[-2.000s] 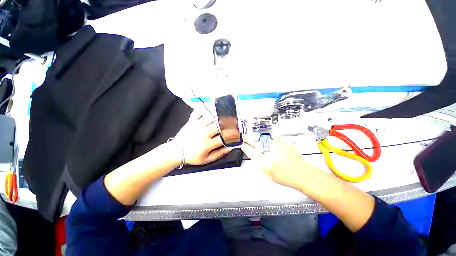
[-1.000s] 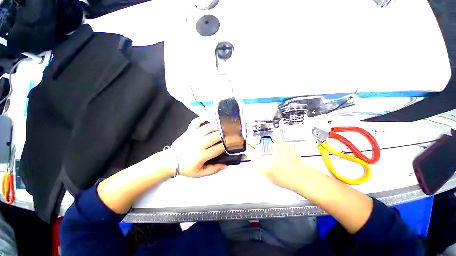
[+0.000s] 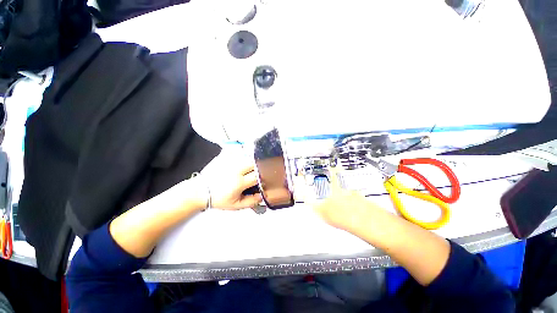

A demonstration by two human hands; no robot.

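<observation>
The white sewing machine head (image 3: 378, 67) with a blue stripe spans the upper middle and right. Its glossy dark needle-side face (image 3: 273, 171) hides the needle area and some fingertips. A large black fabric piece (image 3: 116, 128) lies left of the machine, and its right end runs behind my left hand. My left hand (image 3: 231, 183) is at the left side of the dark face, fingers bent; whether it grips the fabric cannot be told. My right hand (image 3: 342, 205) is right of the dark face, blurred and washed out, fingers pointing up toward small metal parts (image 3: 320, 168).
Scissors with red and yellow handles (image 3: 421, 189) lie right of my right hand. A dark phone (image 3: 530, 202) lies at the right table end. A marked measuring strip (image 3: 275, 269) follows the front edge. A blue bin (image 3: 504, 263) is below. Orange-handled scissors (image 3: 6, 238) are far left.
The black fabric edge seen under my left hand has gone from the table in front of the dark face. My left hand has moved slightly left. The view has shifted a little.
</observation>
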